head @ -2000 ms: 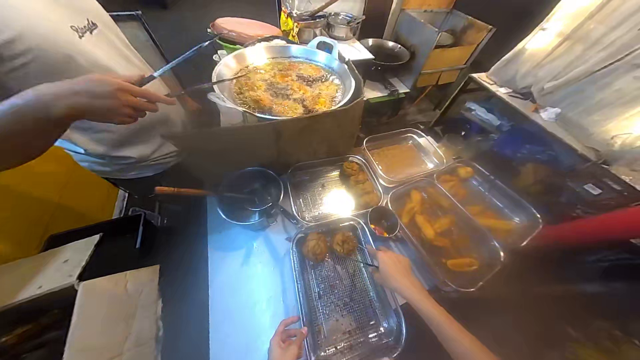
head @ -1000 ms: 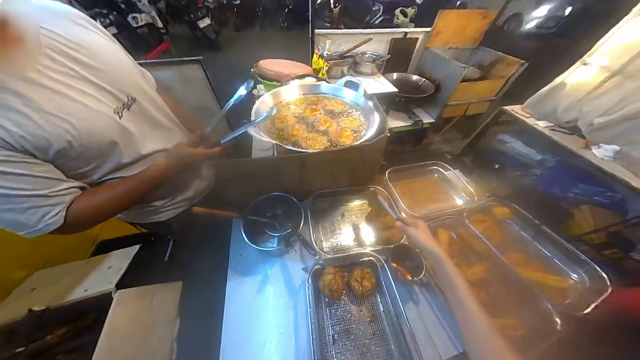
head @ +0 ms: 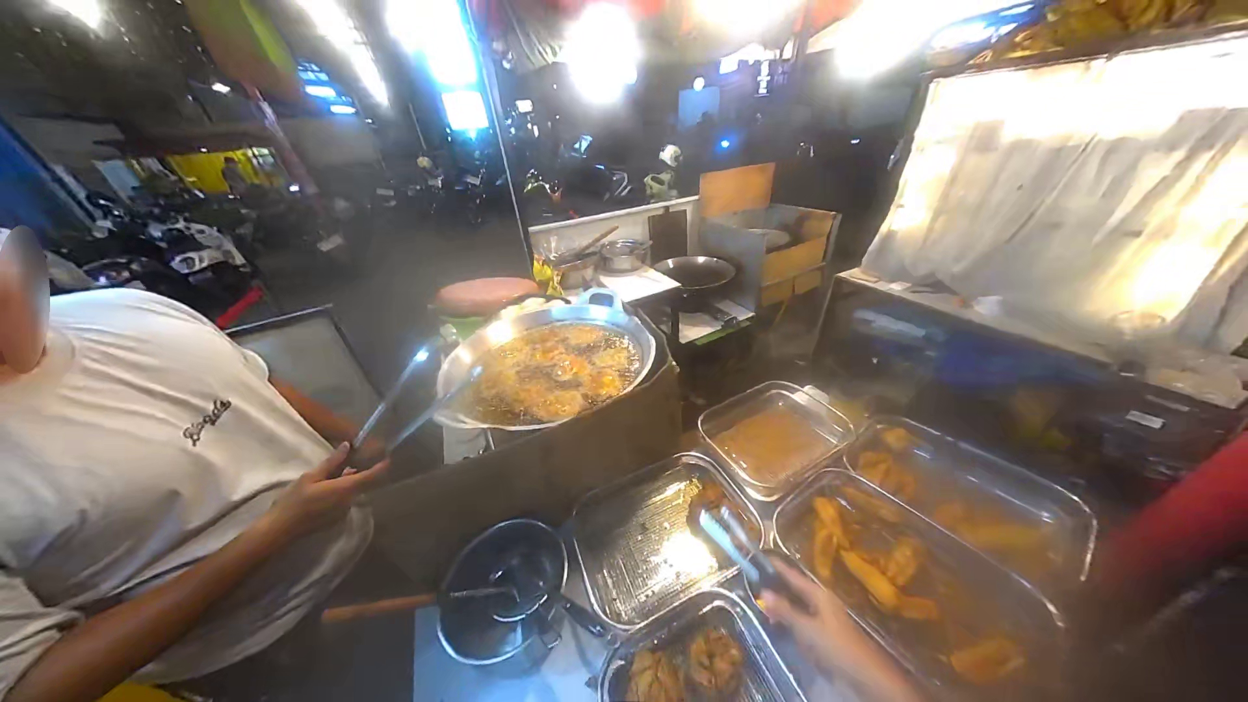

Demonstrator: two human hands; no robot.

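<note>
My right hand [head: 804,609] holds metal tongs [head: 729,544], their tips over the right end of a wire-lined metal tray [head: 624,531], by a browned fried piece [head: 710,495]. Below it, another tray [head: 765,663] holds two browned fried pieces [head: 715,660]. To the right, a tray [head: 1033,609] holds yellowish fried pieces [head: 873,575]. A metal pot [head: 502,624] with a strainer stands left of the wire-lined tray. My left hand is out of view.
A co-worker [head: 175,468] at the left holds long tongs [head: 395,395] by a large wok [head: 639,336] of frying food in oil. More trays stand at the right, one with orange-brown contents [head: 775,444]. A wooden handle [head: 378,608] sticks out left of the pot.
My right hand has moved from the tray with two fried pieces to the wire-lined tray above it. My left hand has left the view. The view has tilted up.
</note>
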